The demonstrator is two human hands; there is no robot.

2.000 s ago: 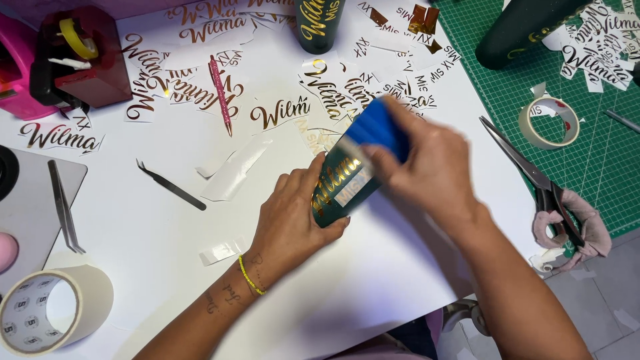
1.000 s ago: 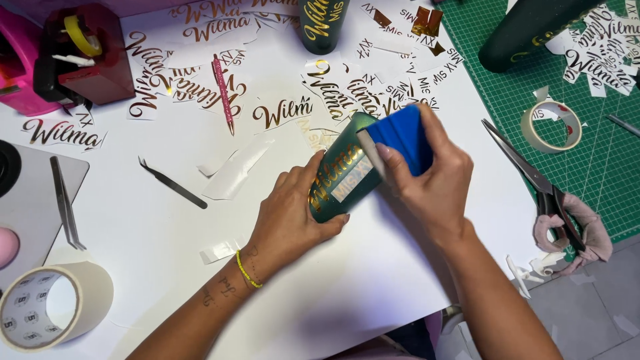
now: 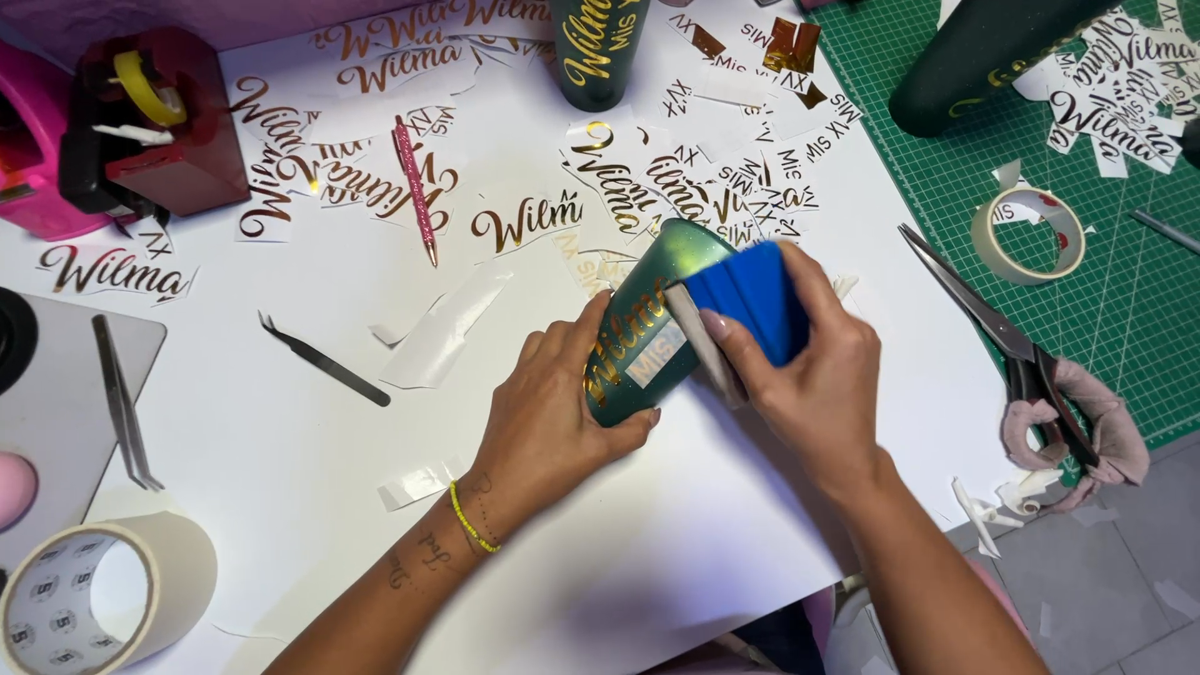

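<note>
A dark green tumbler [image 3: 694, 246] lies tilted in my left hand [image 3: 553, 422], whose fingers wrap its lower part. Gold cursive vinyl lettering [image 3: 619, 337] runs along its side, beside a small piece of transfer tape [image 3: 654, 356] with gold letters under it. My right hand [image 3: 825, 375] grips a blue squeegee [image 3: 755, 295] with a grey felt edge; that edge rests at the tumbler's side, next to the lettering and tape. Whether the felt presses on the surface, I cannot tell.
Cut vinyl lettering pieces [image 3: 530, 225], a pink pen [image 3: 415, 192] and black tweezers [image 3: 323, 361] lie around. Further tweezers [image 3: 122, 403] and a wide tape roll [image 3: 178, 581] are left. Scissors [image 3: 1012, 342] and a tape roll [image 3: 1029, 234] are right, by a green cutting mat [image 3: 947, 178]. Another green tumbler [image 3: 595, 70] stands behind.
Two seconds ago the squeegee was over the tumbler's upper part, covering it; now it is at the right side and the upper end shows. My left hand keeps its hold.
</note>
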